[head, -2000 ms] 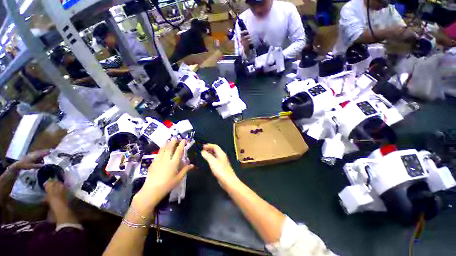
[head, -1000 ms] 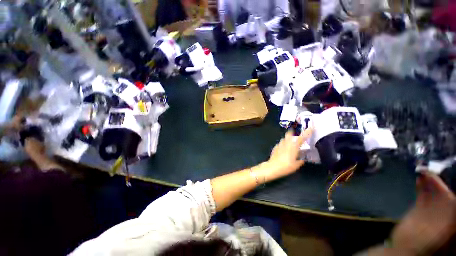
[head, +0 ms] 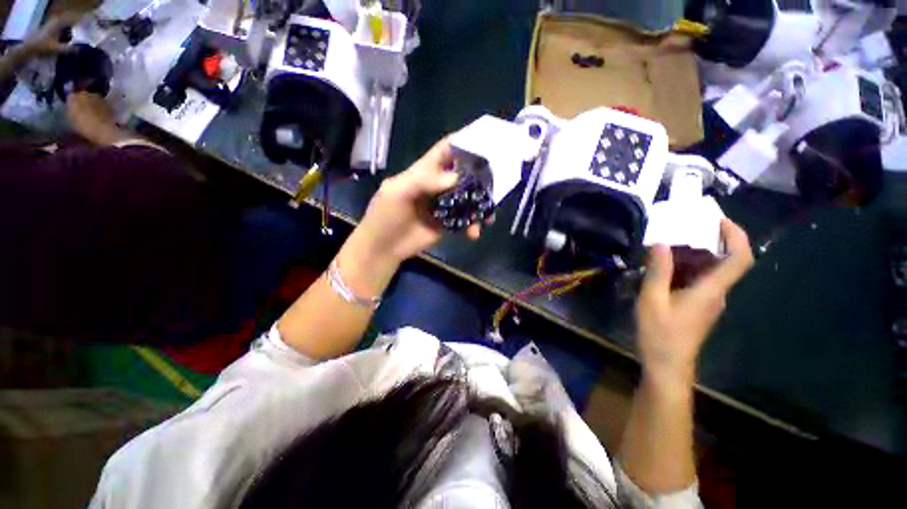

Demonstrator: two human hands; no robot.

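Note:
A white camera body (head: 604, 164) with a dotted lamp panel sits at the bench edge in front of me, its black dome (head: 589, 224) low and thin wires (head: 552, 285) hanging from it. My left hand (head: 403, 211) grips the left side housing (head: 497, 151); a black lamp module (head: 463, 203) with round silvery lamps shows at its lower opening, by my fingers. My right hand (head: 686, 296) has thumb and finger on either side of the right side housing (head: 686, 221), at a dark piece under it. Whether that piece is fully seated cannot be told.
A brown cardboard box (head: 668, 84) with small black plugs lies behind the body. Another camera body (head: 323, 75) stands to the left, and more (head: 840, 124) stand at the right. At the far left, another person's hands (head: 91, 117) hold a dark round part.
The view has moved closer and down. My left hand has moved to the left housing with a lamp module at it; my right hand has come in to the right housing of the body.

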